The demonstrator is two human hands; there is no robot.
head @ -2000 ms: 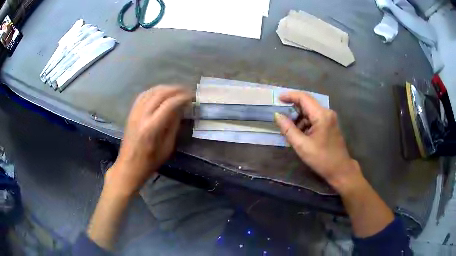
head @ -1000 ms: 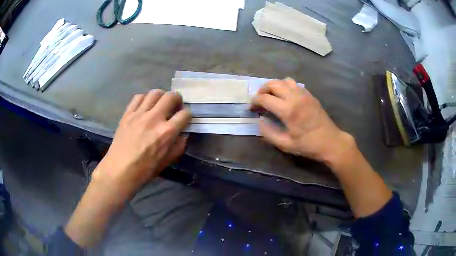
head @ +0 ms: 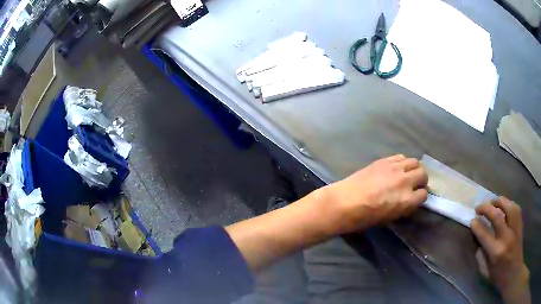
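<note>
The pale fabric piece (head: 449, 209) lies near the table's front edge, its near side folded up into a white band. The beige interlining piece (head: 452, 185) shows on it beyond the fold. My left hand (head: 396, 185) grips the left end of the folded fabric, fingers bent over it. My right hand (head: 502, 237) grips the right end with fingers and thumb. The pressing template is not visible; the fold or my hands may hide it.
Pressed strips (head: 293, 70), green-handled scissors (head: 376, 56) and a white fabric stack (head: 448, 65) lie beyond. An interlining stack (head: 523, 142) is at the right edge. Blue bins of scraps (head: 50, 178) stand on the floor at left. A small card or phone (head: 190, 9) is on the far corner.
The view has swung left, bringing in the floor and bins; the iron is out of view. The fabric's near edge is now folded over, covering where the grey template lay.
</note>
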